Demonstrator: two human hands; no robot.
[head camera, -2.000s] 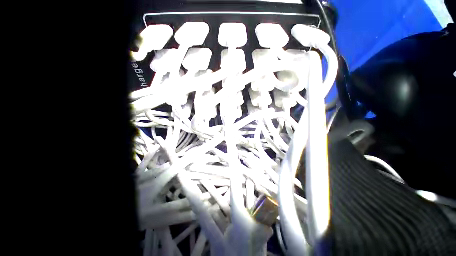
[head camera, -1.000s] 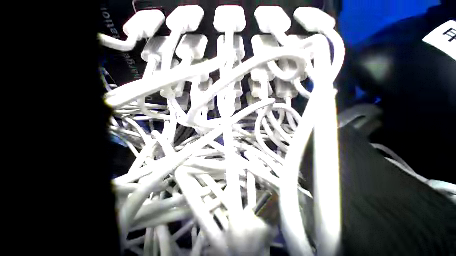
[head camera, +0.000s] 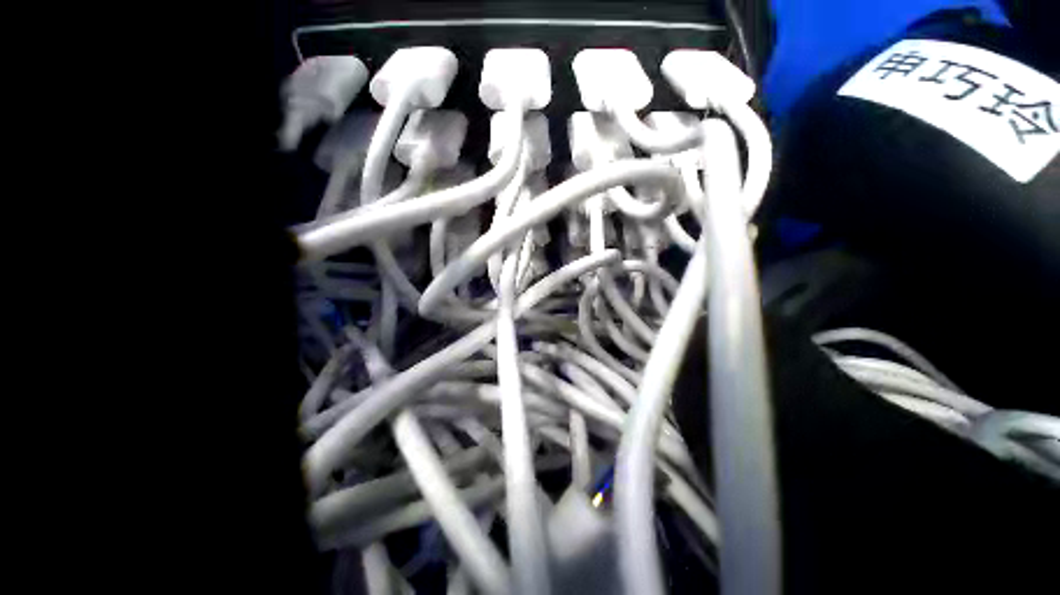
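White cable plugs sit in rows in a black charging unit at the top. Their white cables loop down and tangle across the middle, with thick ones close to the camera at the right. A blurred pale connector lies at the bottom centre among the cables. Neither my left hand nor my right hand is in view.
A black rounded object with a white handwritten label is at the upper right, before a blue surface. More white cables run at the right over dark material. The left side is black, blocked from view.
The view has shifted and darkened. The white label now shows much more fully at the upper right, and more cables show at the right. The plugs remain in their rows.
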